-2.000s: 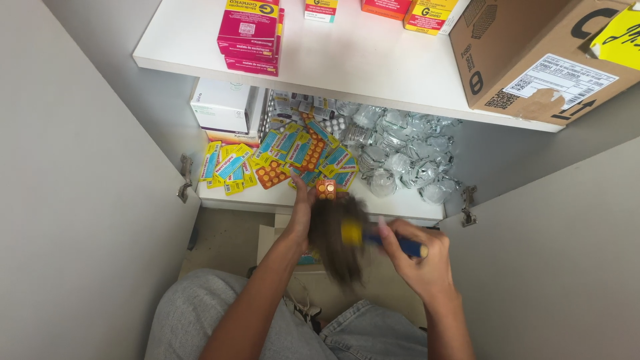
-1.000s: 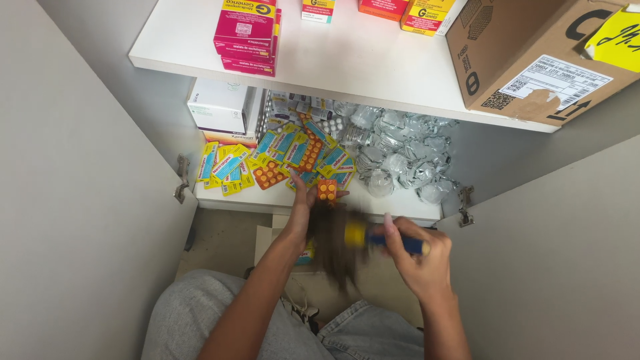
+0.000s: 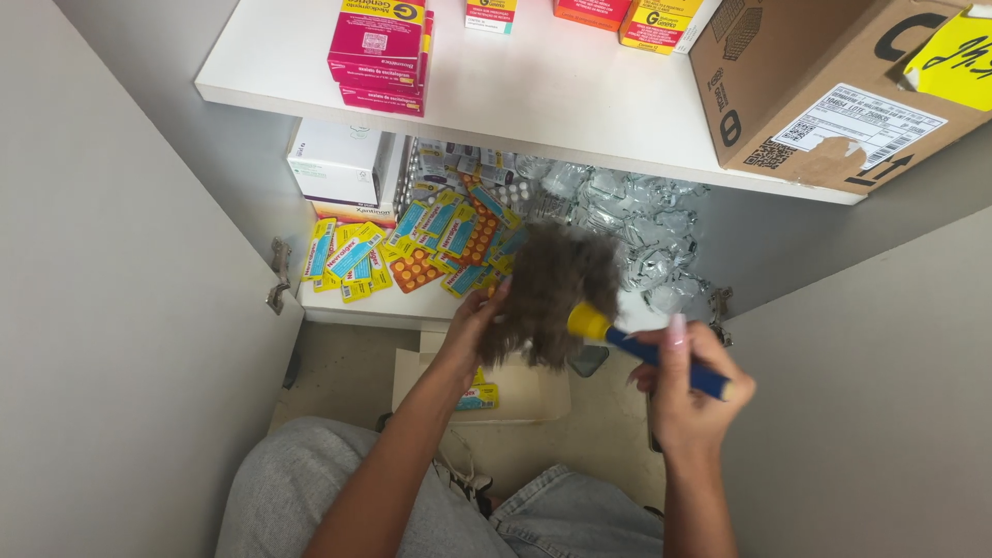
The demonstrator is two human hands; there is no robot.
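My right hand (image 3: 694,384) grips the blue handle of a feather duster (image 3: 554,291) with a yellow collar and brown, motion-blurred feathers. The feathers cover the fingers of my left hand (image 3: 469,329). A bit of orange shows at those fingers, where earlier frames show an orange blister pack. Behind the hands, on the lower shelf, lie yellow and blue medicine blister cards (image 3: 353,256), orange tablet blister packs (image 3: 415,270) and silver blister packs (image 3: 511,194). Clear plastic-wrapped items (image 3: 647,225) are heaped to their right.
Pink medicine boxes (image 3: 380,58) and a cardboard carton (image 3: 821,101) stand on the upper shelf (image 3: 542,97). White boxes (image 3: 337,167) sit at the lower shelf's left. Grey cabinet doors (image 3: 116,294) flank me. An open carton (image 3: 535,391) with blister cards lies on the floor below.
The duster's feathers have moved up and now hide the orange blister pack seen at my left fingers before. My right hand still grips the handle.
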